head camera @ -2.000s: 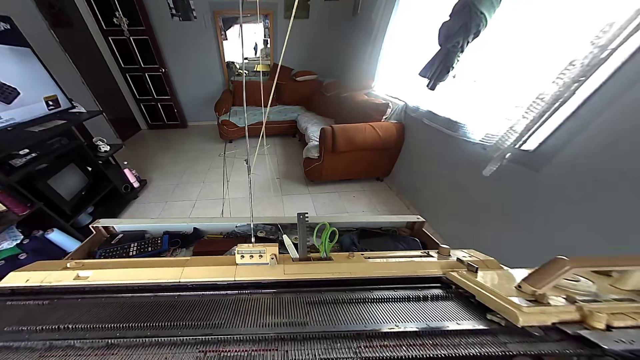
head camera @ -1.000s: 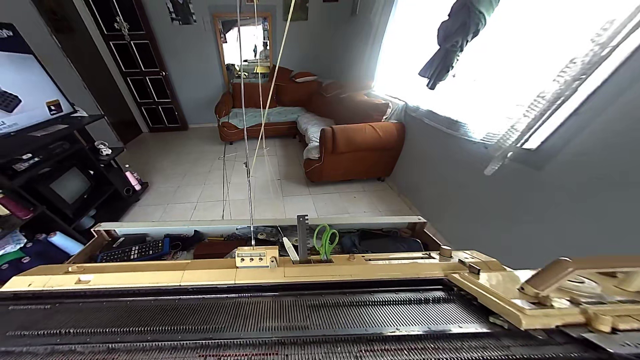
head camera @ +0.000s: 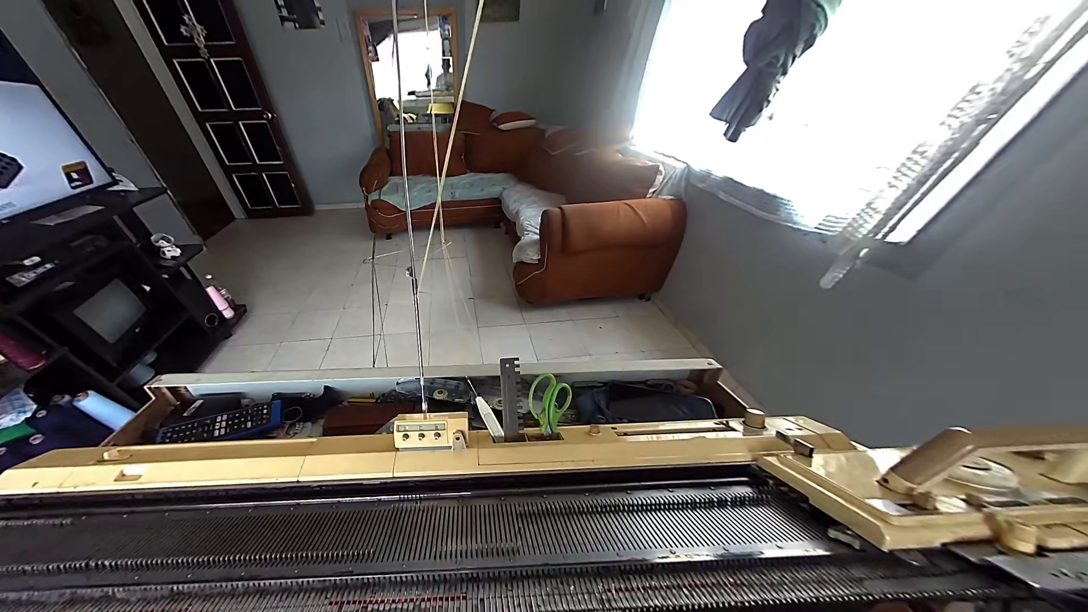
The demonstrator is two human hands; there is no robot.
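Neither my left hand nor my right hand shows in the head view. A cream knitting machine spans the bottom, its metal needle bed (head camera: pixel 442 540) running from side to side. The carriage (head camera: pixel 960 493) with its handle (head camera: pixel 926 459) sits at the right end of the bed. Behind the bed, green-handled scissors (head camera: pixel 551 405), a notched metal bar (head camera: pixel 510 399) and a white-handled tool (head camera: pixel 489 418) stand in a slot. Beside them is a small cream yarn-mast holder (head camera: pixel 430 433), from which a thin metal mast (head camera: pixel 411 289) rises. A pale yarn (head camera: pixel 450 153) slants across it.
An open wooden tray (head camera: pixel 544 367) behind the machine holds a blue-cased remote or calculator (head camera: pixel 223 422) and dark cloth. A black television stand (head camera: pixel 110 280) is at left. Farther back are a brown sofa (head camera: pixel 608 246) and a mirror; a dark garment (head camera: pixel 765 64) hangs before the window at right.
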